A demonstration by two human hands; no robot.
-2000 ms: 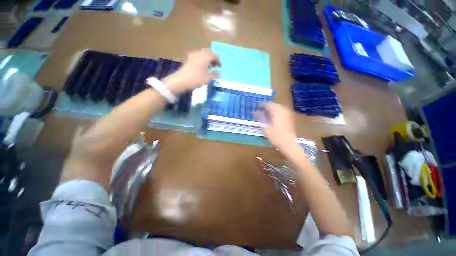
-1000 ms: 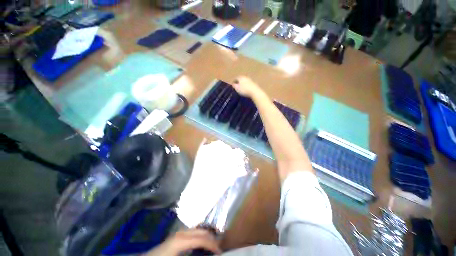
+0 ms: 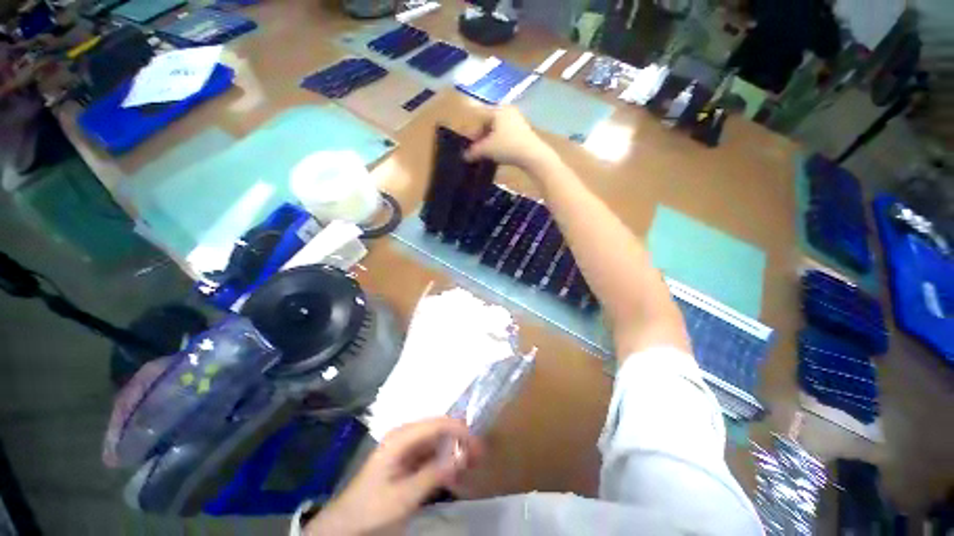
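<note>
My right hand (image 3: 507, 141) reaches across and grips the top edge of a dark cell string (image 3: 448, 173), which stands raised at the left end of a row of dark cell strings (image 3: 528, 239) on a pale carrier tray (image 3: 502, 285). My left hand (image 3: 424, 466) is low in the view with fingers curled, beside the white strips (image 3: 445, 351) and silvery ribbon leads (image 3: 497, 389). A small shiny spot shows at its fingertips; I cannot tell if it holds anything. A blue gridded panel stack (image 3: 722, 340) with white edges is partly hidden by my right arm.
A green sheet (image 3: 706, 257) lies behind the panels. Loose silver ribbon (image 3: 787, 487) and dark string stacks (image 3: 837, 372) are at right, with a blue bin (image 3: 921, 267) beyond. A small fan (image 3: 305, 314) and white roll (image 3: 333, 186) are at left. People stand in the background.
My right hand has taken hold of the leftmost cell string and raised it. My left hand has come further into view, moving up at the bottom edge.
</note>
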